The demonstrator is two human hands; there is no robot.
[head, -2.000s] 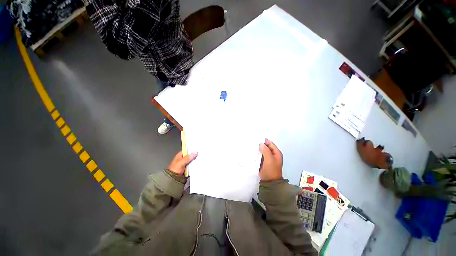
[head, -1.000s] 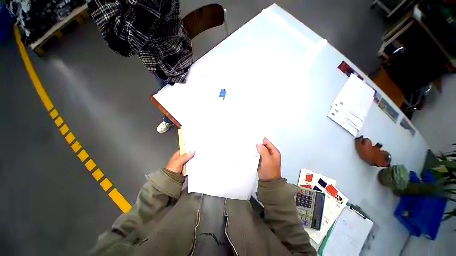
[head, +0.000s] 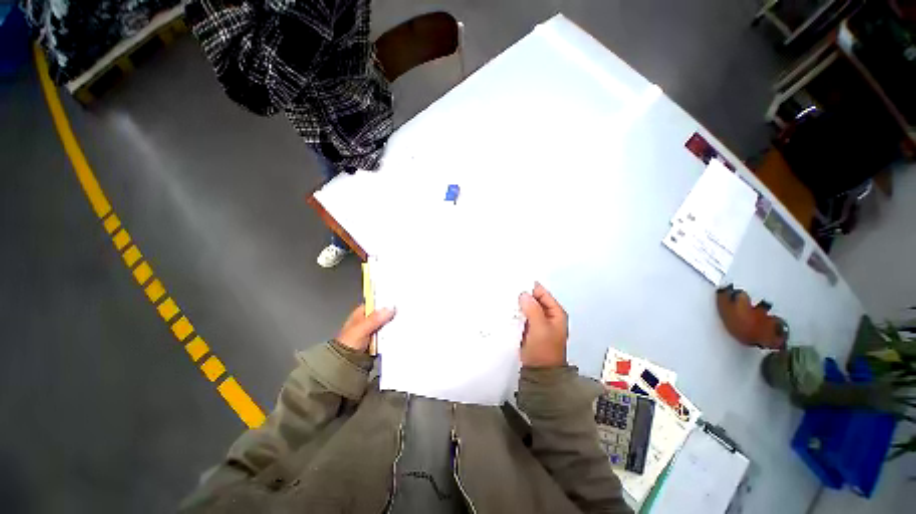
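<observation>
A white paper sheet [head: 452,346] is held in front of my body over the near edge of a white table [head: 613,251]. Its upper part is washed out and blends with the table. My left hand [head: 363,328] grips its left edge, thumb on top, with a thin yellow strip [head: 370,291] along that edge. My right hand [head: 543,326] grips its right edge. My fingers under the paper are hidden. Faint marks show near the sheet's right side. A small blue object [head: 452,193] lies on the table beyond the paper.
A calculator [head: 625,432] on printed papers and a clipboard [head: 698,477] lie at the right. Papers [head: 711,221], a brown figure [head: 751,316] and a blue crate [head: 846,437] are farther right. A person in a plaid top [head: 301,80] stands at the table's far left, near a chair [head: 420,45].
The view has shifted slightly. Both hands keep their hold on the paper, which has hardly moved.
</observation>
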